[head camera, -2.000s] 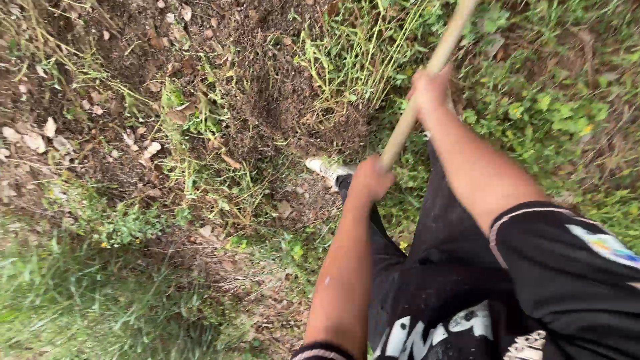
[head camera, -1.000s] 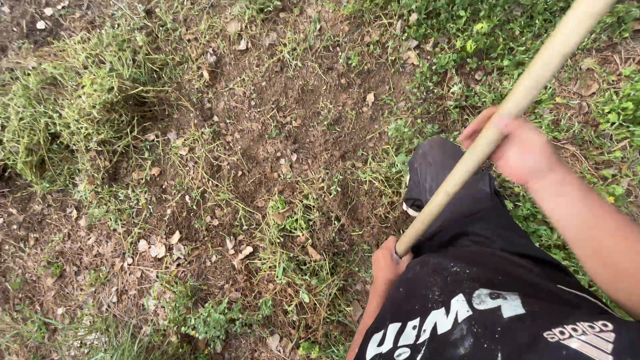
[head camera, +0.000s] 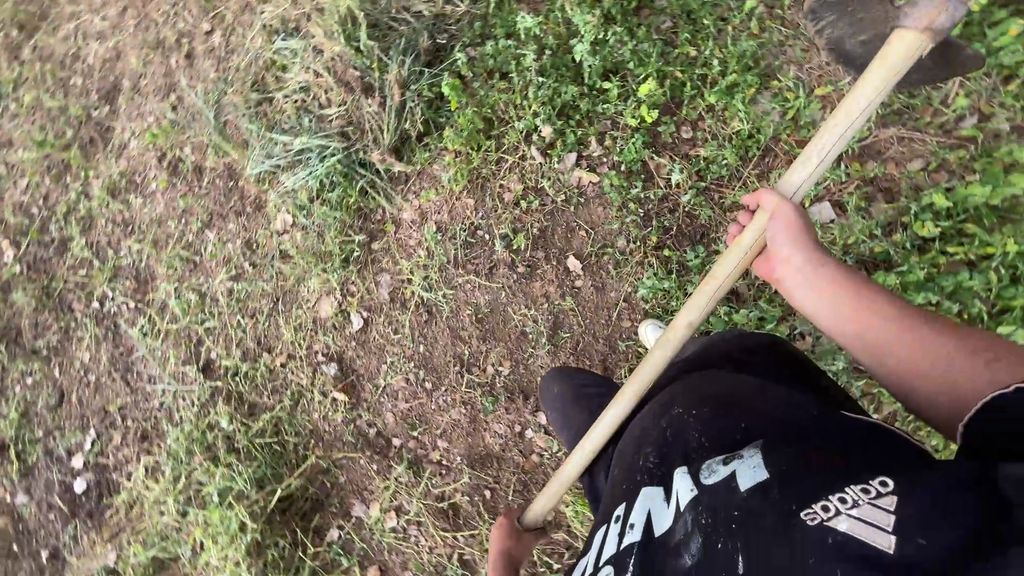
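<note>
A hoe with a pale wooden handle (head camera: 696, 308) runs diagonally from the bottom centre to the upper right. Its broad, dark metal blade (head camera: 856, 40) is at the top right, partly cut off by the frame edge. My right hand (head camera: 780, 236) is closed around the upper half of the handle. At the handle's lower end, my left hand (head camera: 512, 540) grips the butt, partly cut off by the bottom edge. The handle passes across the front of my dark trousers and shirt.
Bare brown soil (head camera: 496, 320) with dry leaves and cut stems lies ahead of my legs. Low green weeds (head camera: 576, 72) grow at the top and right. A grass tuft (head camera: 320, 160) stands at upper left, and loose greenery (head camera: 224, 480) at lower left. One light shoe (head camera: 652, 332) shows beside the handle.
My hands, close together on the handle two seconds ago, are now far apart along it. The hoe's blade has come into view at the top right. The view has shifted over the ground.
</note>
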